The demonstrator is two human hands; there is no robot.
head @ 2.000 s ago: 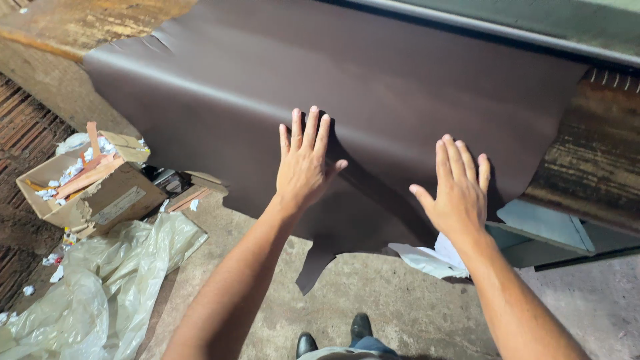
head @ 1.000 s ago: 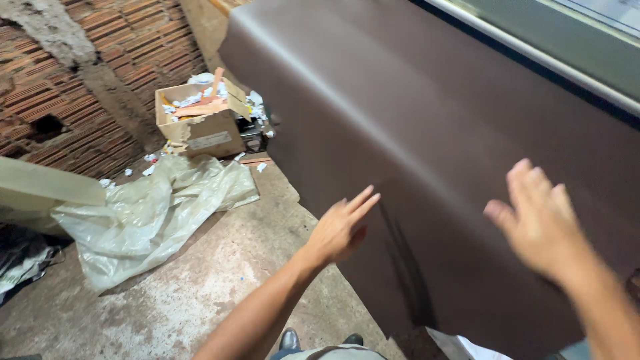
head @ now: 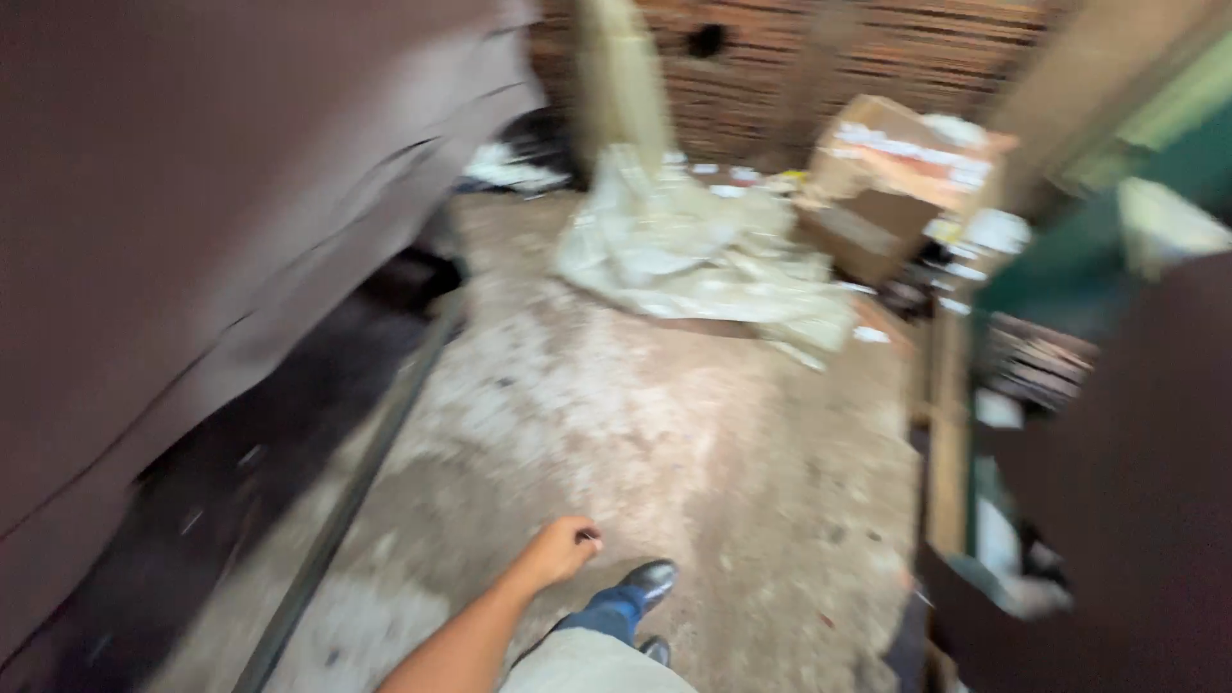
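Note:
My left hand (head: 568,549) hangs low in front of my body, above the concrete floor, its fingers loosely curled. No held object shows in it, though the picture is blurred. My right hand is out of the picture. At the left, a large brown sheet that looks like leather (head: 241,192) hangs down with an uneven lower edge, well away from my hand. At the right edge stands part of another dark brown sheet (head: 1145,462), blurred.
A metal bar (head: 356,491) runs low along the left side. Crumpled translucent plastic sheeting (head: 703,250) lies on the floor ahead, beside a cardboard box (head: 866,231) with scraps. Behind them is a brick wall (head: 924,58). A wooden post (head: 948,433) stands at the right.
The view has swung round strongly. My hands, earlier spread over the brown sheet, have come away from it; my left hand is now low by my body and my right hand has left the view.

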